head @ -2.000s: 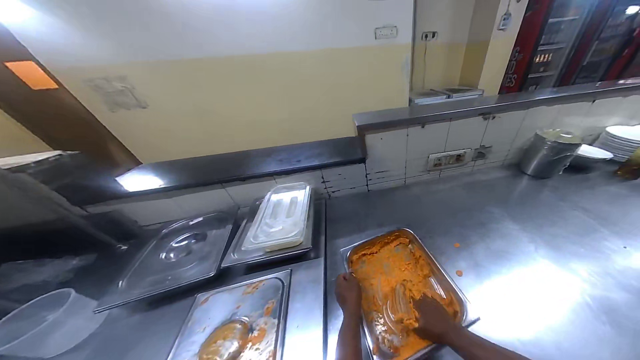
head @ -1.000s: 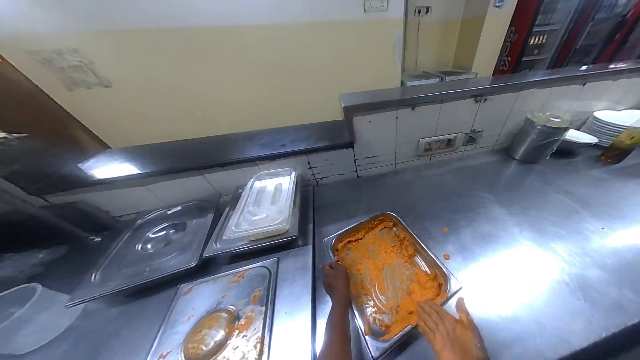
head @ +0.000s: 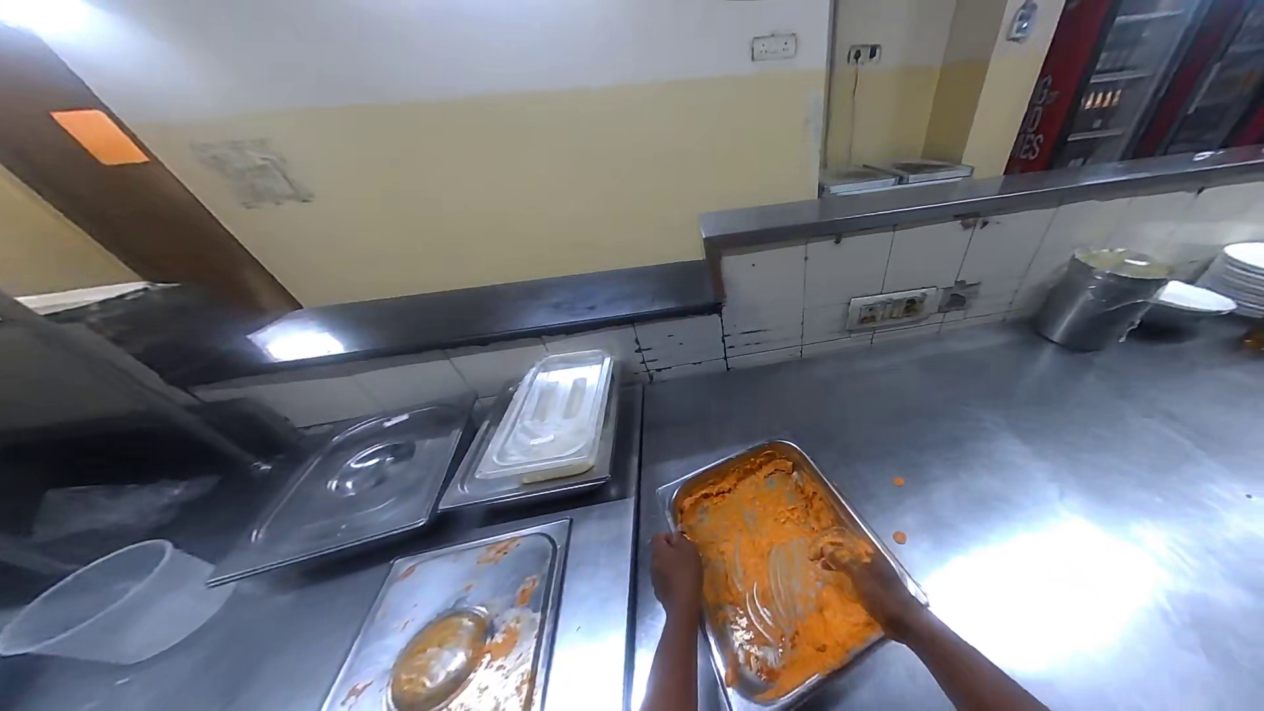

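Observation:
A rectangular steel pan [head: 894,573] lies on the steel counter, its bottom and sides spread with a soft orange mash [head: 760,553]. My left hand [head: 677,568] grips the pan's left rim. Inside the pan, toward its right side, my right hand [head: 861,573] touches the mash, its fingers coated orange; whether they hold a lump of it cannot be told. To the left lies a steel lid [head: 541,553] smeared with orange, its round recess [head: 439,657] also smeared.
Clear plastic lid [head: 553,410] on a steel tray [head: 464,494]; another steel lid [head: 346,494] further left; translucent plastic tub [head: 109,602] at far left. Steel pot [head: 1101,296], white bowl [head: 1195,298] and stacked plates [head: 1239,272] at back right. Orange bits [head: 899,538] dot the counter.
My right hand was at the pan's lower right edge, open, one second ago; it is now inside over the mash. My left hand stays at the left rim.

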